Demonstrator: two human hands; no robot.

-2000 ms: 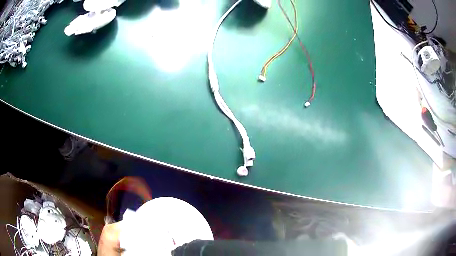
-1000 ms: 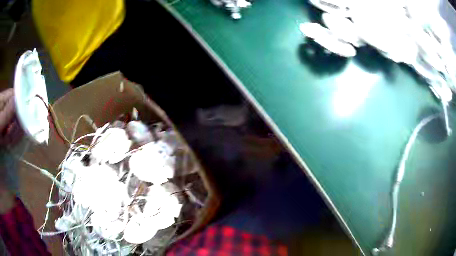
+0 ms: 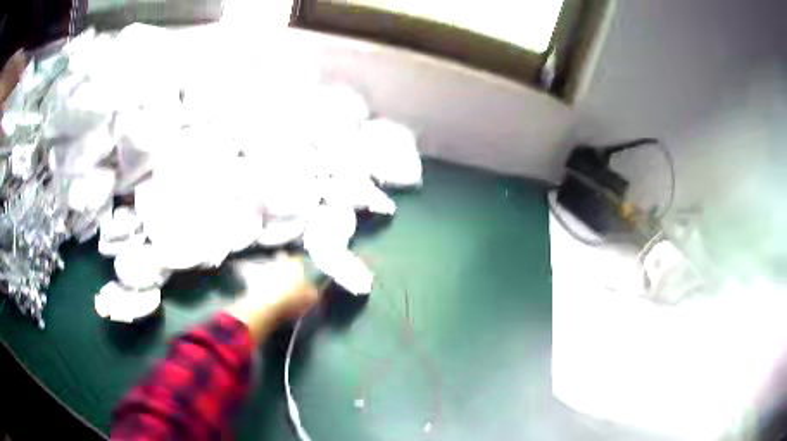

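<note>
My left hand [image 3: 280,297], in a red-and-black checked sleeve, reaches over the green bench top from the lower left. It is blurred, with its fingers beside a round white base [image 3: 347,272] at the pile's front edge. Whether it grips anything does not show. A white tail cable [image 3: 291,388] runs down from beside the fingers to the bottom edge. Faint thin lead wires with small white plugs [image 3: 359,403] lie to its right. My right hand is out of the picture.
An overexposed pile of white bases [image 3: 216,164] fills the back left. Bundled cable ends [image 3: 30,250] lie at the left edge. A black box with a cord [image 3: 591,188] stands near the wall, behind a white sheet [image 3: 595,344]. A skin-coloured shape, possibly a hand, shows at the upper left edge.
The view has swung from the cardboard box to the bench and window. The base held above the box is no longer in view. My left hand has moved to the pile's front edge.
</note>
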